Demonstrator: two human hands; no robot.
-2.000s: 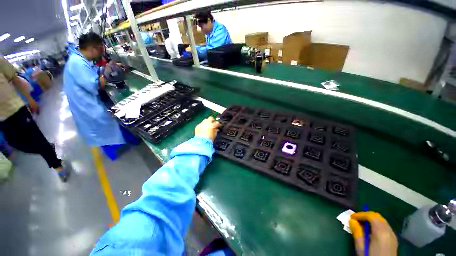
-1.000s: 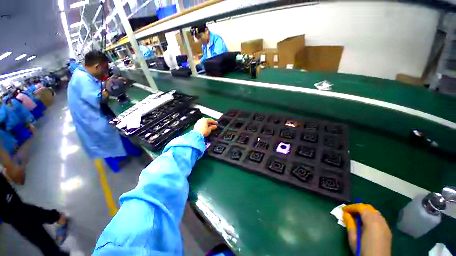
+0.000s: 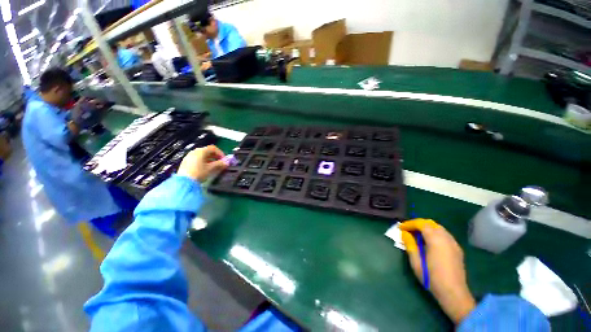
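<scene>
A black foam tray [image 3: 304, 206] with rows of square pockets holds dark modules. One light purple-white module [image 3: 326, 168] sits in a middle pocket. My left hand [image 3: 202, 163] is at the tray's left end and pinches a small module with a purple glossy face [image 3: 229, 159]. My right hand [image 3: 435, 256], with yellow-orange finger cots, is on the bench near the tray's front right corner. It holds a blue swab stick [image 3: 422, 262] and a small white wipe [image 3: 394, 235].
A white solvent bottle [image 3: 498, 224] stands right of my right hand, its lid flipped open. A white wipe [image 3: 545, 285] lies nearer. Stacked black trays [image 3: 146, 155] are at left. One person [image 3: 61, 152] stands beyond them; another [image 3: 223, 39] is across the bench.
My left hand has lifted slightly off the tray's left edge, and a purple-faced module now shows in its fingers. The view has swung right, showing more of the wipe beside the bottle.
</scene>
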